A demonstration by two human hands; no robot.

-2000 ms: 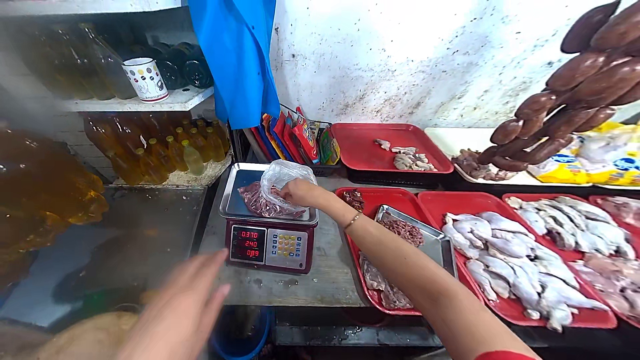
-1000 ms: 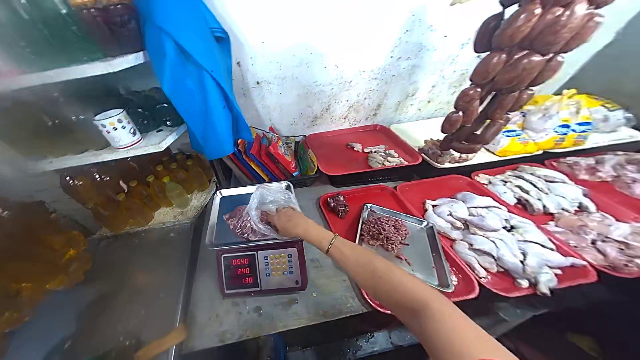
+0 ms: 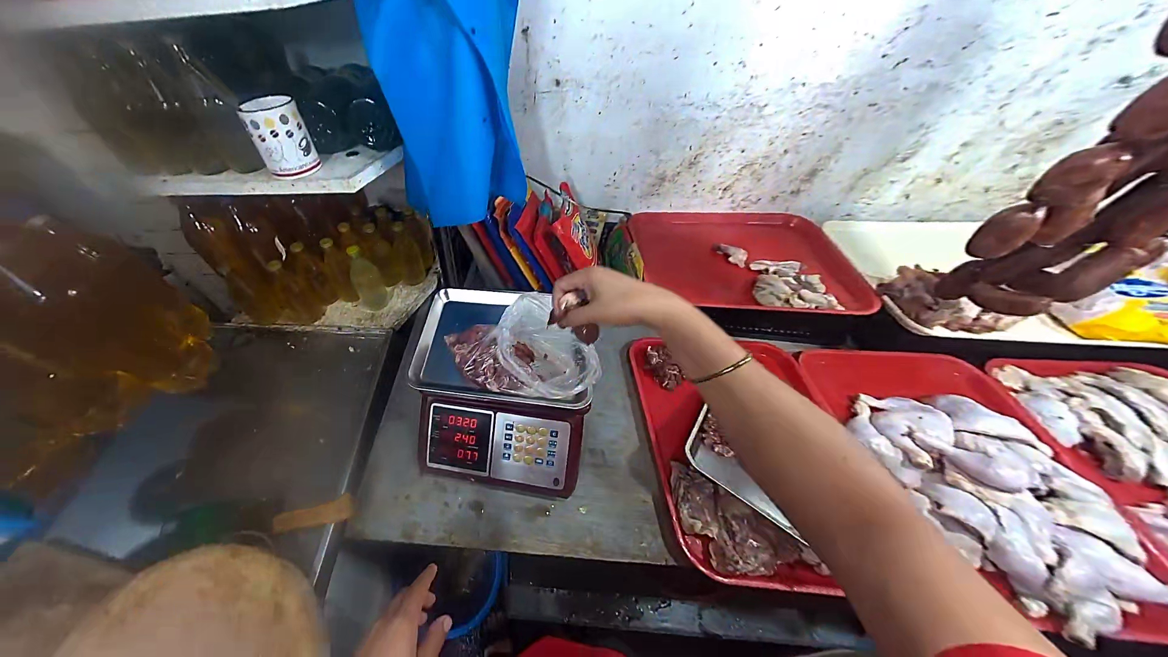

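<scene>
Over the right edge of the scale pan, my right hand [image 3: 598, 299] pinches small dark pieces of meat, just above the mouth of a clear plastic bag [image 3: 547, 351]. That bag lies with raw meat [image 3: 482, 354] in it on the steel pan of a digital price scale [image 3: 500, 447], whose red display is lit. Low in the view, my left hand [image 3: 415, 620] hangs near the counter's front edge with fingers apart and nothing seen in it; part of it is cut off. A metal tray [image 3: 744, 484] rests on a red tray [image 3: 652, 401] under my right forearm.
Red trays hold chicken pieces [image 3: 995, 474] at the right. Another red tray [image 3: 675, 255] stands behind, beside upright packets [image 3: 538, 237]. Sausages [image 3: 1077, 201] hang at upper right. Bottles [image 3: 370, 278] and a cup [image 3: 280, 137] stand on left shelves. A round wooden surface [image 3: 192, 607] is at lower left.
My right hand was at the bag and is now raised above it, with dark pieces in its fingers. The bag's opening shows. My left hand, unseen one second ago, is in view at the bottom.
</scene>
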